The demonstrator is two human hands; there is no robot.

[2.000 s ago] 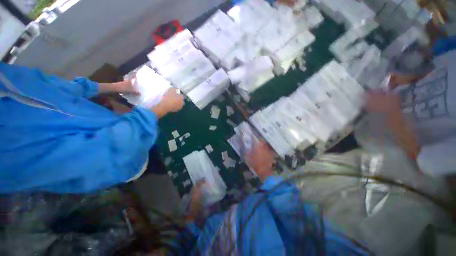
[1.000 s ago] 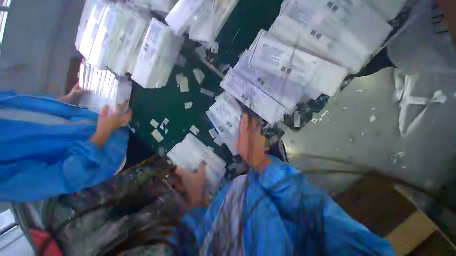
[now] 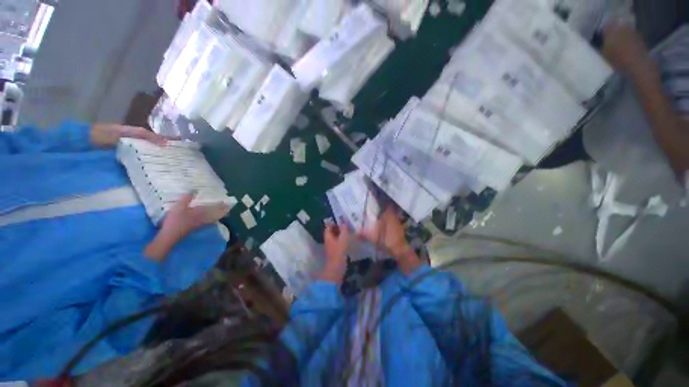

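A white printed box (image 3: 351, 198) lies tilted at the green table's near edge. My right hand (image 3: 393, 236) grips its near right part. My left hand (image 3: 337, 246) is at its near left corner with fingers curled; blur hides whether it grips anything. A small white stack (image 3: 291, 253) lies left of my left hand, untouched. A fanned row of flat white printed boxes (image 3: 461, 140) lies beyond my right hand. Small white paper pieces (image 3: 248, 218) are scattered on the green table top (image 3: 264, 174).
At left, a person in a blue jacket (image 3: 68, 249) holds a ribbed row of white boxes (image 3: 170, 178). More white boxes (image 3: 268, 109) stand at the back. Another person's arm (image 3: 650, 98) is at right. White strips (image 3: 616, 212) and a brown carton (image 3: 566, 351) are on the floor at right.
My left hand has left the small white stack and moved right, beside my right hand at the white box. The person at left has drawn the ribbed row of boxes closer to their body.
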